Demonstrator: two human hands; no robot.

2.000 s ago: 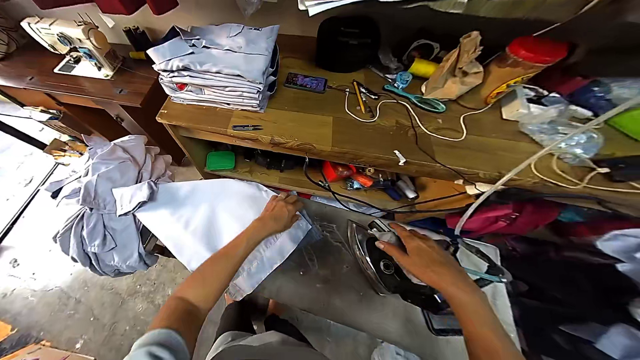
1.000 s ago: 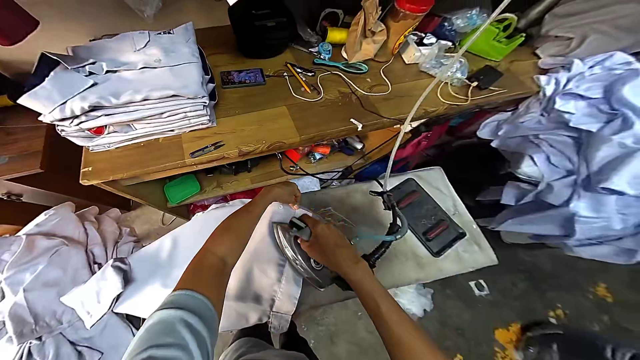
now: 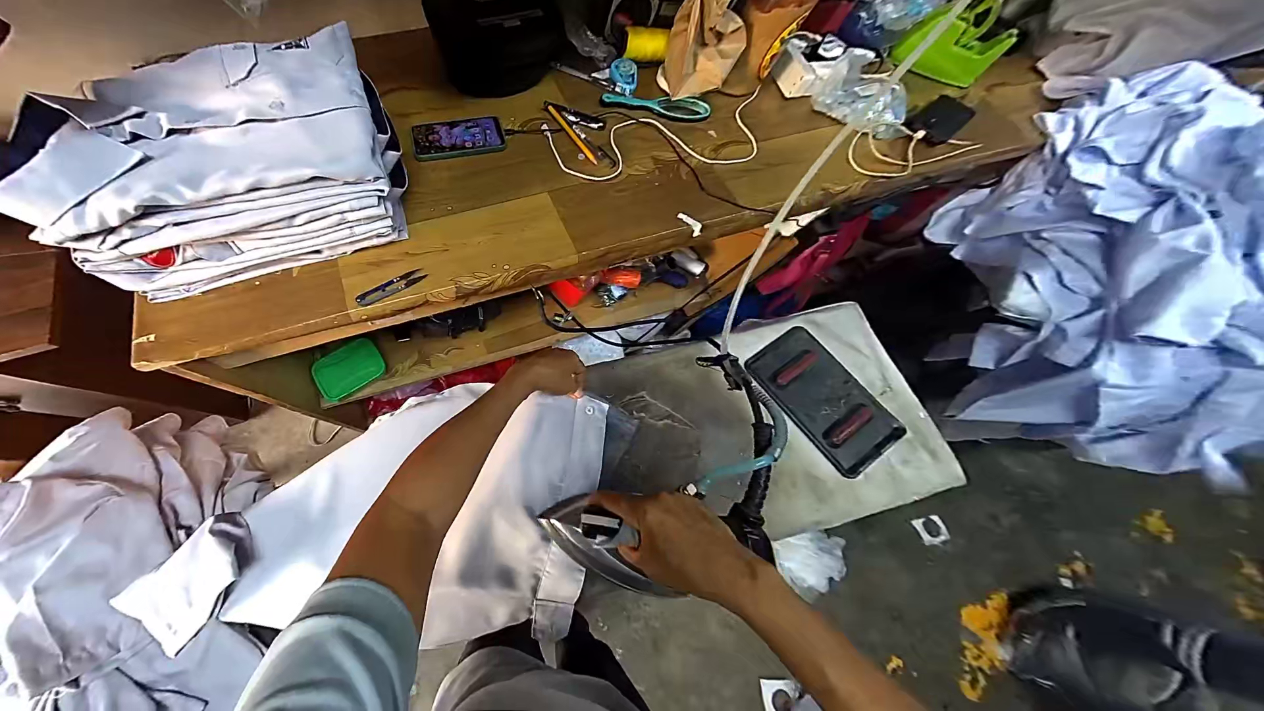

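My right hand [image 3: 681, 541] is closed around the handle of a steam iron [image 3: 604, 558], whose soleplate lies on the lower front edge of a pale garment [image 3: 494, 523]. A hose and a wrapped cable run up from the iron's rear. At the garment's upper edge, beside a button, rests my left hand [image 3: 549, 375]; its fingers are bent, and whether they pinch the cloth cannot be told. The garment's other end reaches left to a crumpled heap of pale clothes [image 3: 89, 543]. To the right, a dark iron rest [image 3: 826, 402] lies on a white pad [image 3: 913, 459].
A wooden table [image 3: 494, 247] across the top holds folded shirts [image 3: 237, 148], a phone [image 3: 458, 138], thread snips [image 3: 391, 286] and teal scissors [image 3: 656, 106]. Wrinkled bluish garments [image 3: 1136, 257] pile up at right. A translucent hose [image 3: 790, 207] crosses the table edge.
Two seconds ago the iron was at the pad, right of the garment; now it is on the cloth. Since one second ago it has moved down along the front edge, away from my left hand.
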